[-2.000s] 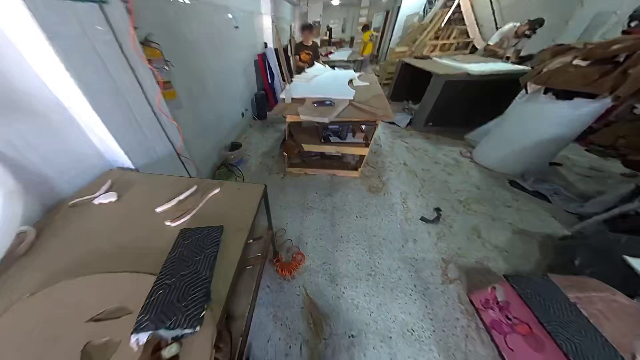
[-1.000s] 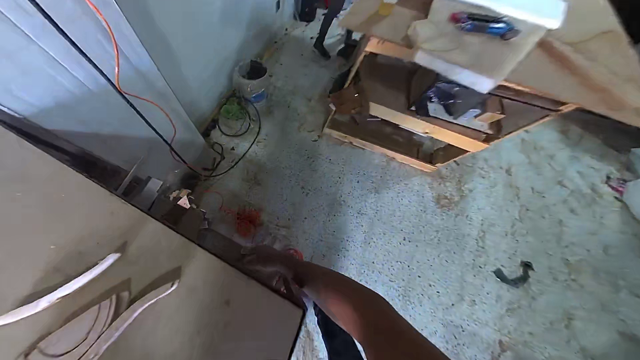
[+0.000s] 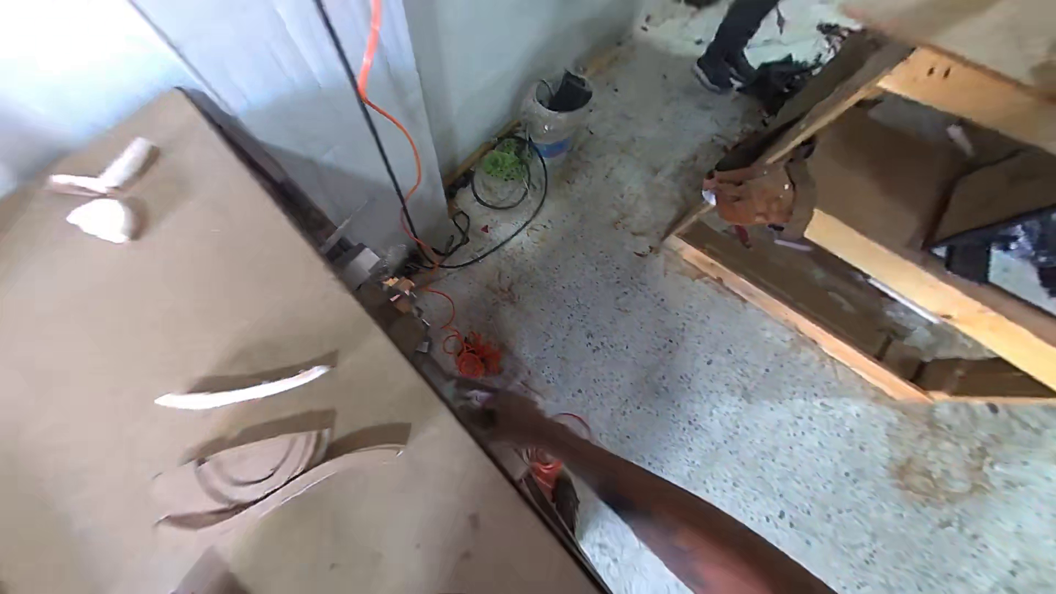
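Note:
From the lower right my right forearm reaches across to the side of a brown-topped table (image 3: 247, 280). My right hand (image 3: 503, 412) is just beyond the tabletop's edge, by the shelf space under it; its fingers are blurred and dark, and whatever they touch cannot be made out. Coiled orange hose (image 3: 477, 355) lies on the floor beyond the hand, and more orange coil (image 3: 544, 466) shows below the wrist. On the tabletop lie a thin curved white strip (image 3: 243, 392), curved brown cut pieces (image 3: 247, 474) and small white scraps (image 3: 103, 219). My left hand is out of view.
A white bucket (image 3: 557, 115) stands by the wall, with black cable (image 3: 528, 219) and a green coil (image 3: 505, 162) beside it. At right is a wooden-framed workbench (image 3: 825, 346) with shelves. A person's leg and shoe (image 3: 722, 62) show at the top. Orange hose hangs down the wall.
The view has swung down and left from the wider room. Two seconds ago my right arm was not in view; one second ago it reached to the table's side, and it is still there.

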